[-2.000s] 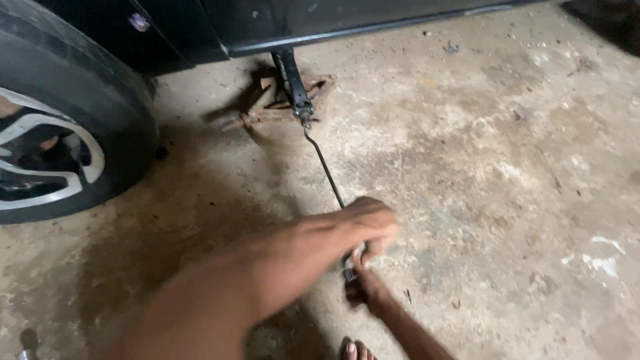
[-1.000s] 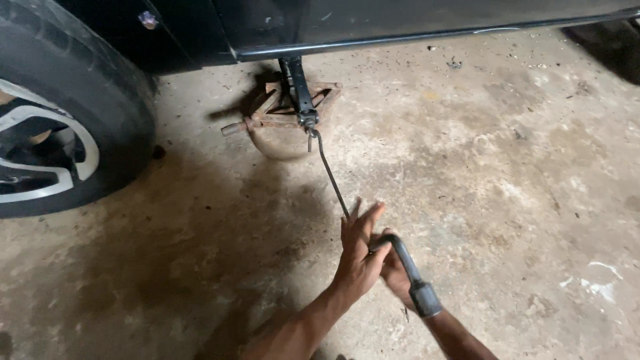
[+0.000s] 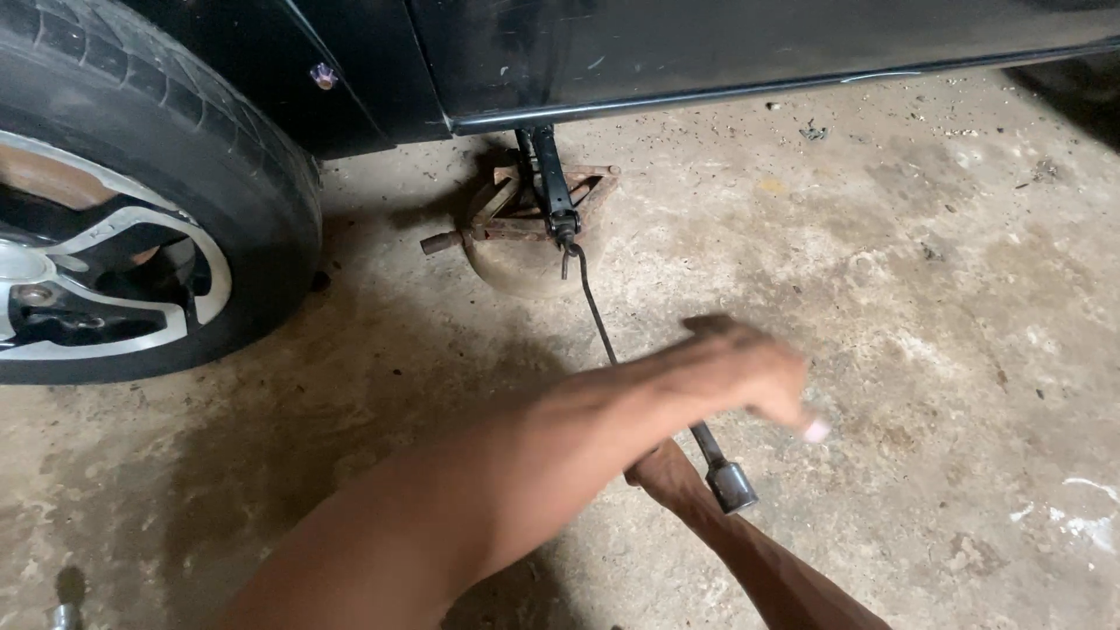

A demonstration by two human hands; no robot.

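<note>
A black jack [image 3: 553, 188] stands under the car's sill, with a hooked metal rod [image 3: 597, 306] joined to its near end. The rod runs toward me and passes behind my left forearm. My left hand [image 3: 752, 376], blurred, is stretched over the rod's line with nothing seen in it. Below that forearm is my right hand [image 3: 656, 468], its fingers mostly hidden, so its grip does not show. Beside it an L-shaped socket wrench [image 3: 731, 486] points its socket down and right; its other end is hidden.
Rusty metal framework [image 3: 503, 229] and a round, dull base lie around the jack's foot on the stained concrete floor [image 3: 875, 289]. A car wheel [image 3: 271, 254] stands at left, the black car body [image 3: 744, 52] spans the top. A small metal piece [image 3: 66, 615] lies at lower left.
My left hand has moved right, off the tool, and its forearm now crosses over the right hand. The wrench's bend, seen a second ago, is now hidden.
</note>
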